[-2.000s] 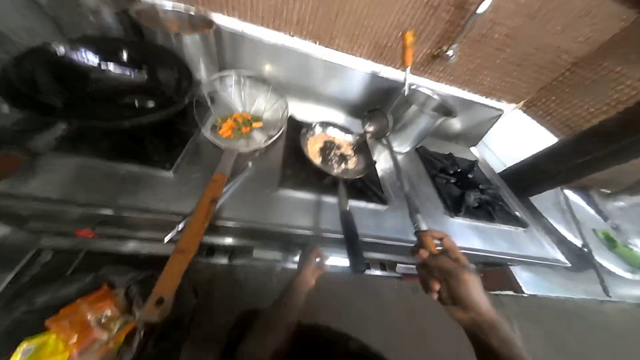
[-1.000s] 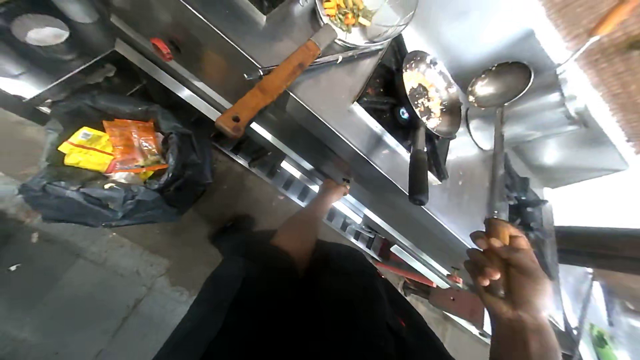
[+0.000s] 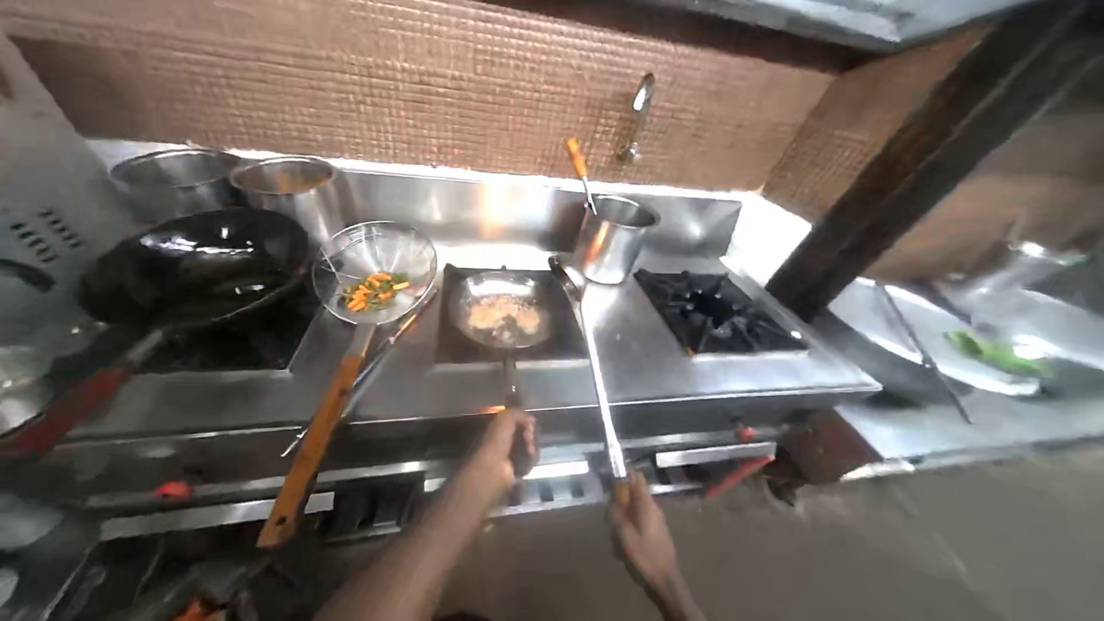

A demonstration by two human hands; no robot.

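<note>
My left hand [image 3: 511, 440] is closed around the handle of a small frying pan [image 3: 503, 309], which sits on the middle burner with chopped, pale orange food in it. My right hand [image 3: 638, 517] grips the wooden end of a long steel ladle [image 3: 595, 362]. The ladle's bowl rests beside a steel pot [image 3: 614, 241], right of the pan. Left of the pan lies a round wire strainer [image 3: 376, 250] holding cut orange and green vegetables [image 3: 375, 291]; its long wooden handle [image 3: 315, 444] reaches over the front edge of the stove. Motion blurs both hands.
A large black wok [image 3: 198, 267] stands on the left burner, with two steel pots [image 3: 289, 185] behind it. At the right are a bare burner [image 3: 716, 310] and a dark slanted beam [image 3: 914, 164]. A tap [image 3: 638, 112] juts from the tiled wall.
My left hand has moved from the stove's front edge onto the pan handle. The ladle's bowl has come down beside the steel pot. The view has swung up to the back wall.
</note>
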